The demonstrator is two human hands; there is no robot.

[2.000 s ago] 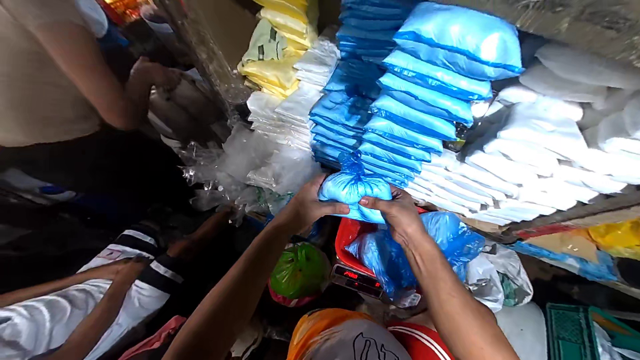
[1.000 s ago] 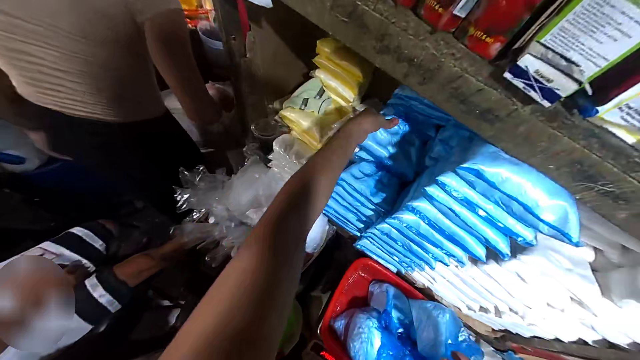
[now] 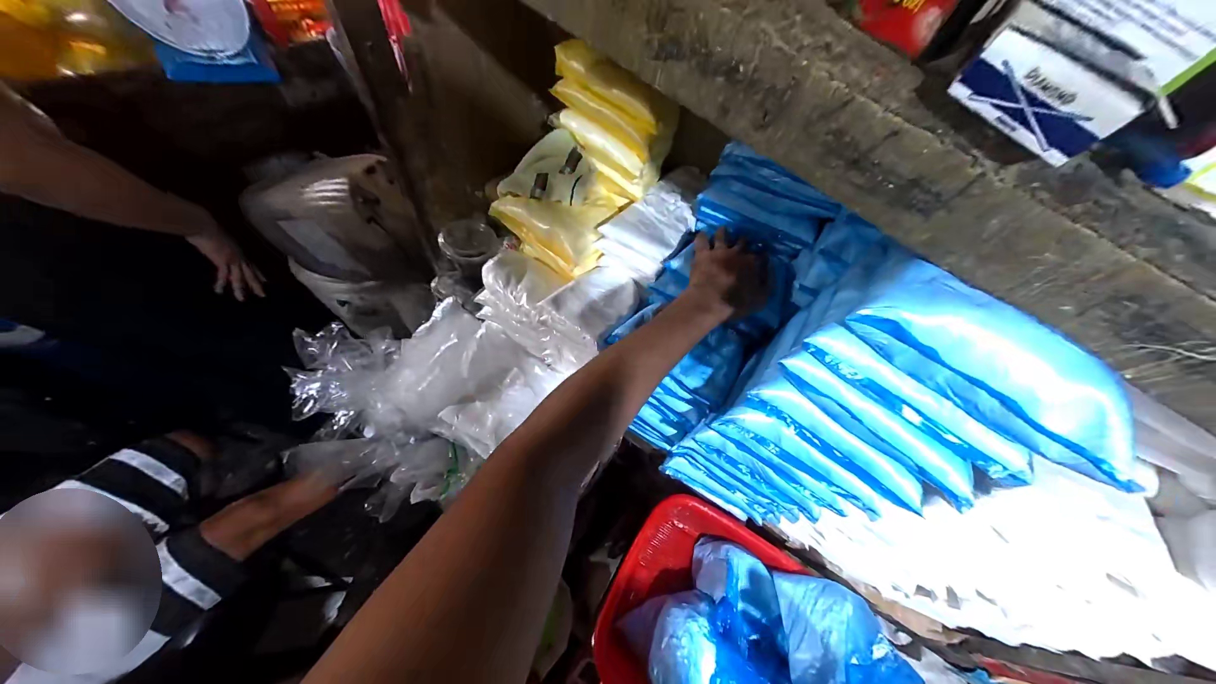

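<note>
My left hand [image 3: 730, 275] reaches in from the bottom and rests on a stack of blue plastic bag packs [image 3: 765, 204] at the back of the shelf. Its fingers are partly hidden, and whether they grip a pack cannot be told. Just right of it, a larger stack of filled blue plastic bags [image 3: 836, 408] leans in overlapping rows. Below stands a red plastic basket [image 3: 655, 560] with crumpled blue plastic bags [image 3: 760, 617] in it. My right hand is out of view.
A thick wooden shelf edge [image 3: 912, 171] runs above the stacks. Yellow packs [image 3: 608, 123], clear plastic bags [image 3: 456, 380] and white packs [image 3: 1026, 560] lie around the blue ones. At the left are another person's hand [image 3: 228, 261] and a seated person in striped sleeves [image 3: 157, 484].
Two seconds ago both my hands held a filled blue bag above the basket; that bag is no longer in them. My left hand has gone to the rear blue stack. The view has shifted.
</note>
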